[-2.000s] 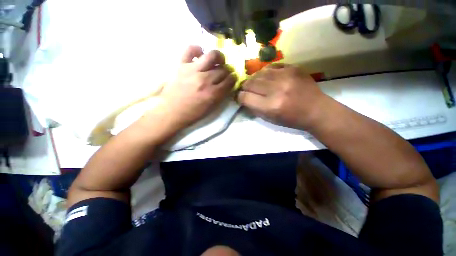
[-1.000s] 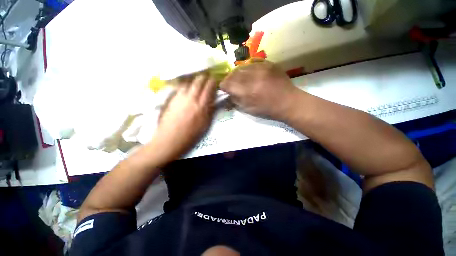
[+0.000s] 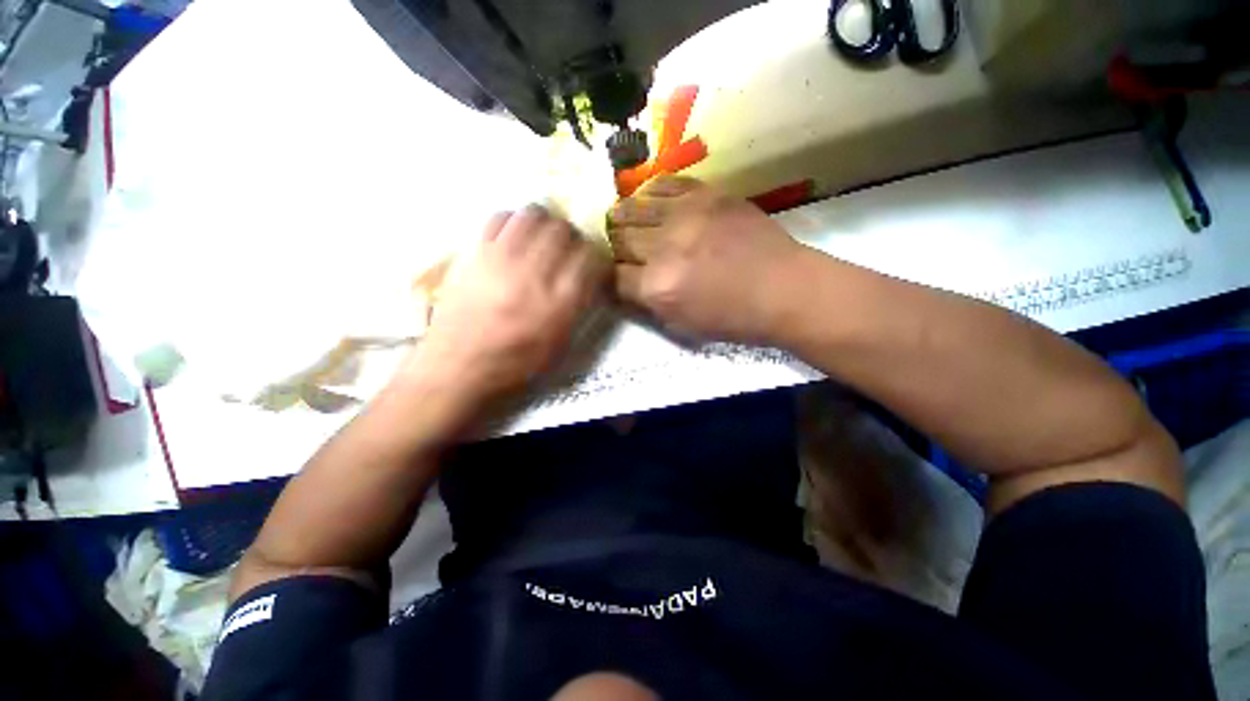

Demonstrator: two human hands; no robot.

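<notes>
White cloth (image 3: 274, 206) lies bright and overexposed over the table left of the sewing machine head (image 3: 507, 48). Its yellowish, bunched edge lies left of my left hand. My left hand (image 3: 518, 295) is on the cloth just left of and below the needle area, fingers curled and slightly blurred. My right hand (image 3: 699, 260) is beside it, fingertips bent together right below the dark knurled knob (image 3: 628, 147). The fingertips of both hands hide what is between them, so a grip on the cloth cannot be made out.
Orange-red tape (image 3: 672, 137) is stuck on the machine bed. Black-handled scissors (image 3: 894, 25) lie behind. A red and dark tool (image 3: 1175, 151) is at the right. A printed scale (image 3: 1097, 284) runs along the front edge. A blue basket (image 3: 1193, 359) is below the table.
The view has shifted, so the machine head and scissors sit further left and higher. My left hand has come down from near the needle. The cloth's bunched edge has changed shape. My right hand stays near the knob.
</notes>
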